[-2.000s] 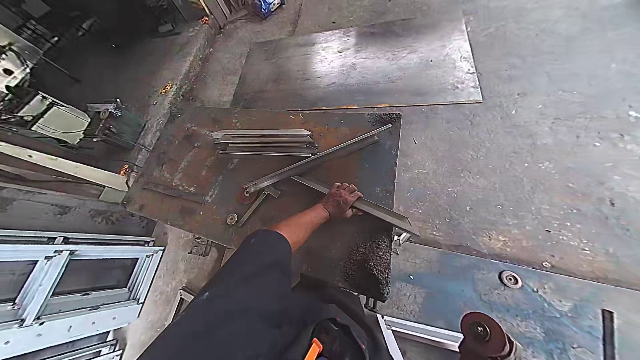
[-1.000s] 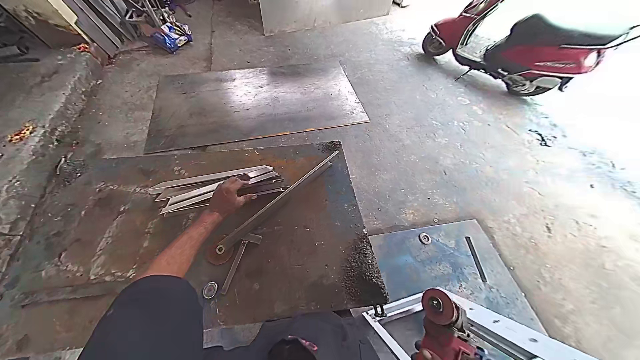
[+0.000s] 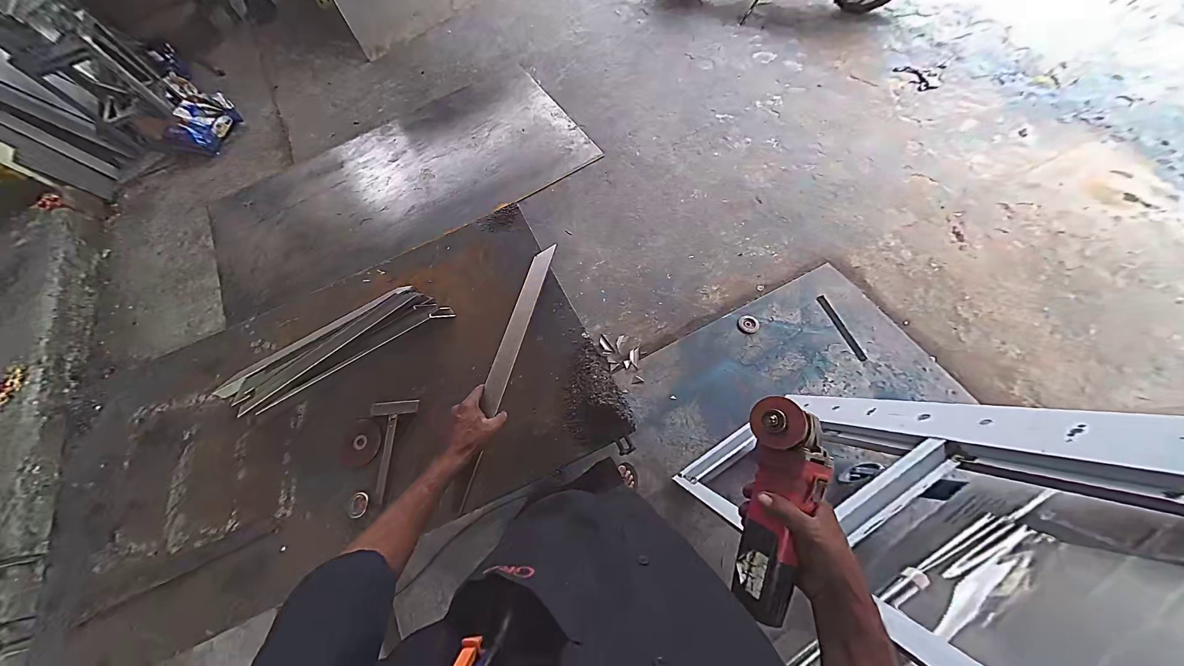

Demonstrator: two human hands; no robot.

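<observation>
My left hand (image 3: 474, 425) grips the near end of a flat-looking metal strip (image 3: 520, 328) with an angled far end, over the rusty steel work table (image 3: 324, 462). My right hand (image 3: 809, 536) holds a red cordless angle grinder (image 3: 782, 490) upright, its brown disc (image 3: 778, 421) at the top. A fanned bundle of thin metal profiles (image 3: 324, 356) lies on the table to the left. Between the bundle and my left arm are a T-shaped metal tool (image 3: 388, 444), a brown grinding disc (image 3: 360, 442) and a smaller round disc (image 3: 358, 504).
A white metal frame (image 3: 999, 425) stands at the right, beside the grinder. A low steel sheet (image 3: 694, 379) bears a small wheel (image 3: 748, 324) and a dark bar (image 3: 841, 327). Metal offcuts (image 3: 624, 356) lie near the table corner. Another sheet (image 3: 407, 176) lies beyond the table.
My left hand has moved from the bundle to the strip, which now points away from me. The grinder, held in my right hand, has come further into view. The view has turned.
</observation>
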